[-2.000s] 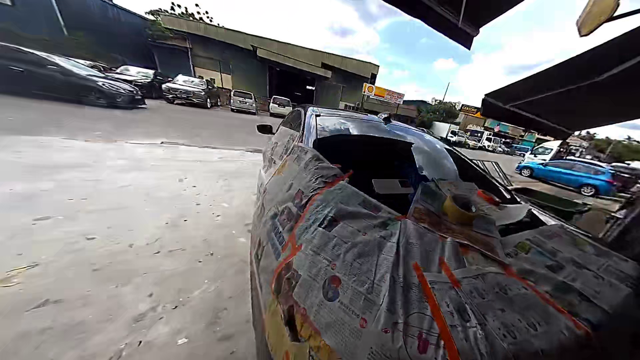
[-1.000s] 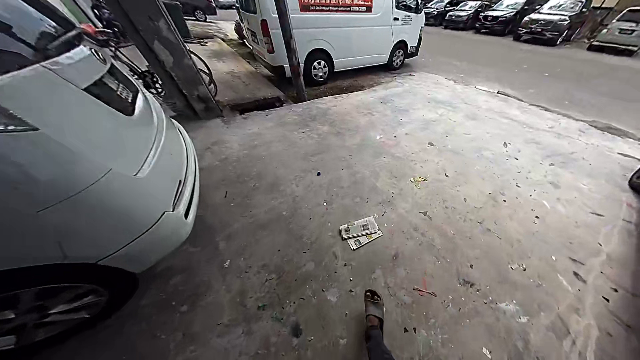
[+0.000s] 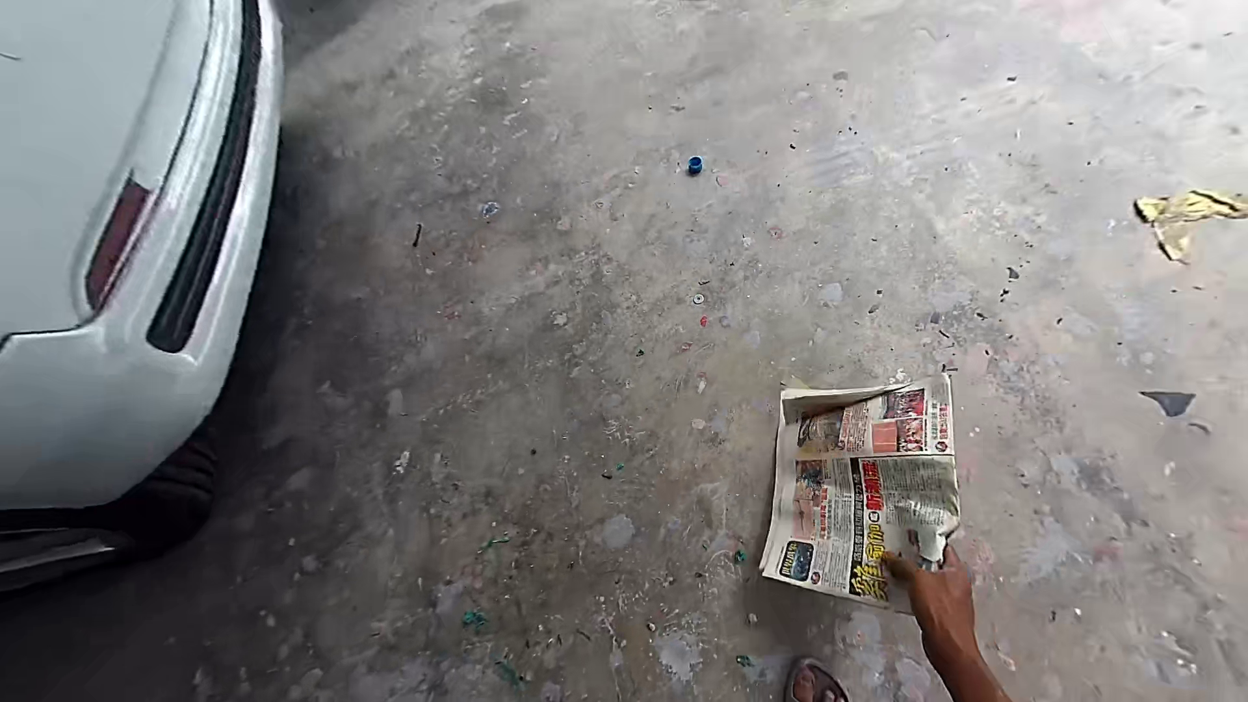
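From the lower right, my right hand (image 3: pixel 938 593) reaches down and grips the near right edge of a folded newspaper (image 3: pixel 863 487), its thumb on the upper face and the other fingers partly hidden. The paper lies over the stained concrete floor (image 3: pixel 546 390); whether it is lifted off the floor I cannot tell. Its far edge is folded and slightly raised. My left hand is out of view. A sandalled foot (image 3: pixel 817 682) shows at the bottom edge, just left of my forearm.
A pale car's bumper (image 3: pixel 210 283) with a red reflector fills the left side, its wheel (image 3: pixel 166 497) below. A small blue cap (image 3: pixel 695 166) stands on the floor farther off. At the right lie a crumpled yellowish scrap (image 3: pixel 1185 216) and a dark grey fragment (image 3: pixel 1168 402).
The view has swung from a newspaper-masked car down to the floor. One second ago the newspaper lay on the floor with no hand on it; now my right hand holds it.
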